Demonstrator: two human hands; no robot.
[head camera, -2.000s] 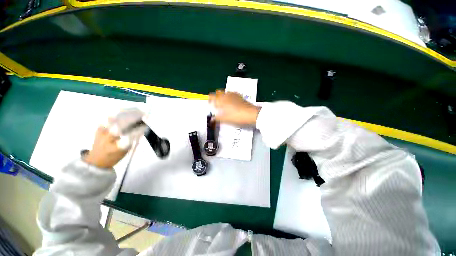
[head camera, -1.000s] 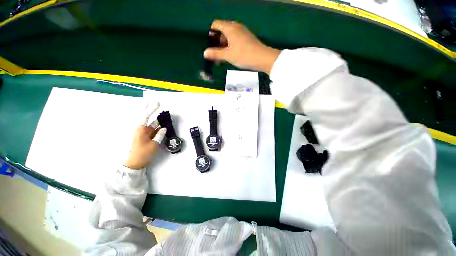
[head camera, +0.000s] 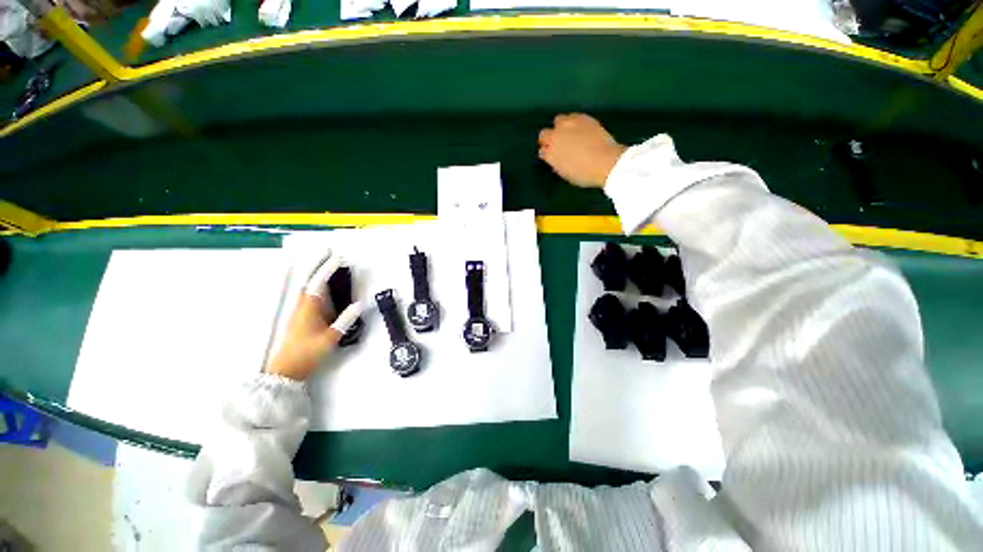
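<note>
My left hand (head camera: 307, 332), with white finger cots, is around a black wristwatch (head camera: 343, 289) on the white sheet, thumb and finger at its sides and partly covering it. Three more black wristwatches lie open to its right: one lower (head camera: 398, 335), one above it (head camera: 420, 291), and one farther right (head camera: 476, 308) partly on the paper slip (head camera: 471, 194). Straps point away from me, dark faces up. My right hand (head camera: 580, 149) is over the dark green conveyor, fingers curled; whether it holds anything is hidden against the dark belt.
Several closed watches (head camera: 649, 332) stand in two rows on the right white sheet (head camera: 636, 415), partly hidden by my right sleeve. A yellow edge (head camera: 367, 220) borders the conveyor. Single watches (head camera: 857, 162) lie on the belt at right. White items (head camera: 192, 15) lie beyond the far rail.
The watch my right hand held over the conveyor now lies on the sheet by the slip. My right hand has moved right, over the belt. My left hand has closed around the leftmost watch.
</note>
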